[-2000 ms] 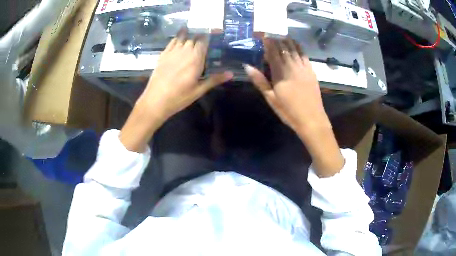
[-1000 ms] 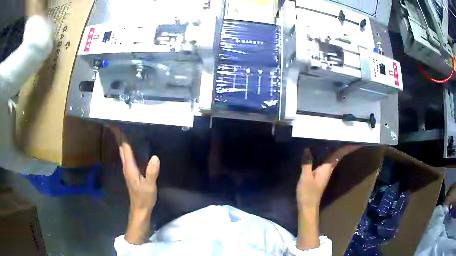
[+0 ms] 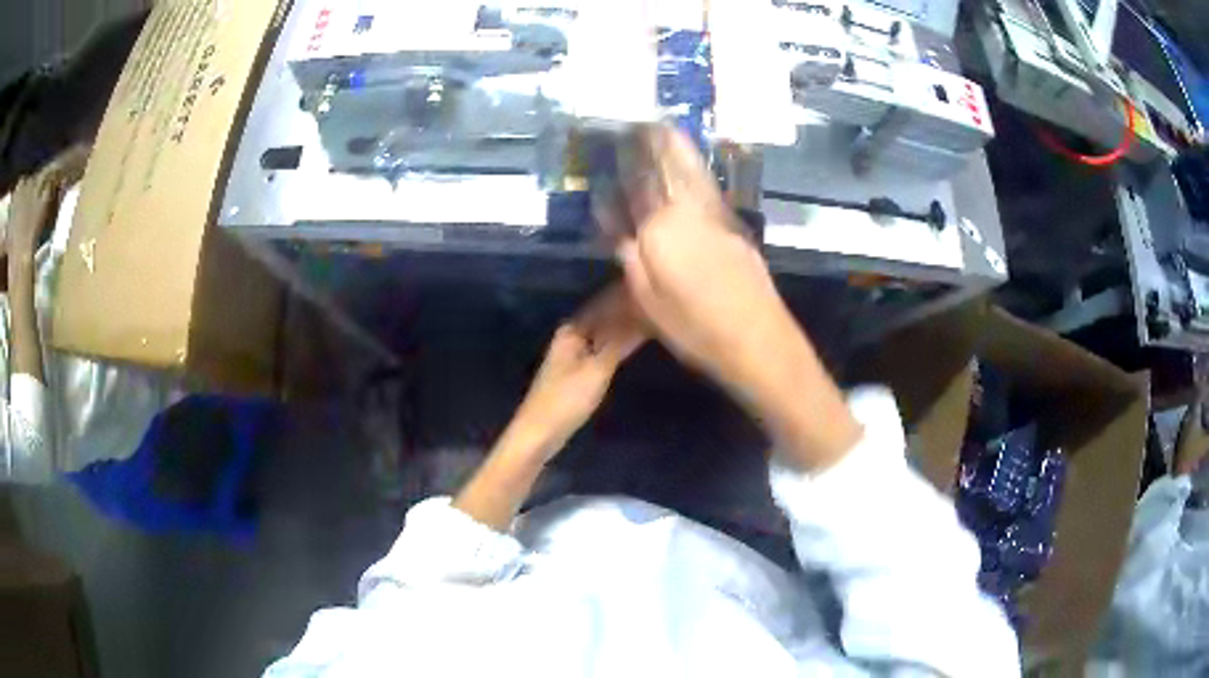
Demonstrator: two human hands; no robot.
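The machine's feed channel lies at top centre, with part of a navy film-wrapped box (image 3: 686,73) showing between the pale guide plates (image 3: 753,80). My right hand (image 3: 683,245) is blurred and reaches over the front of the channel; its fingers are at a dark, blurred patch, and I cannot tell whether they hold anything. My left hand (image 3: 603,331) is lower, just in front of the deck edge, partly behind my right hand. Its fingers are hidden, so its grip cannot be told.
The silver machine deck (image 3: 464,203) carries rods and housings. A tall brown carton (image 3: 146,186) stands left, near another person's arm (image 3: 27,291). A blue plastic item (image 3: 172,464) is below it. An open carton (image 3: 1107,464) of navy packs (image 3: 1014,503) is at lower right.
My hands were apart in front of the deck; they have come together at centre, the right one up to the channel. The view has shifted, and the other person's arm at left has moved.
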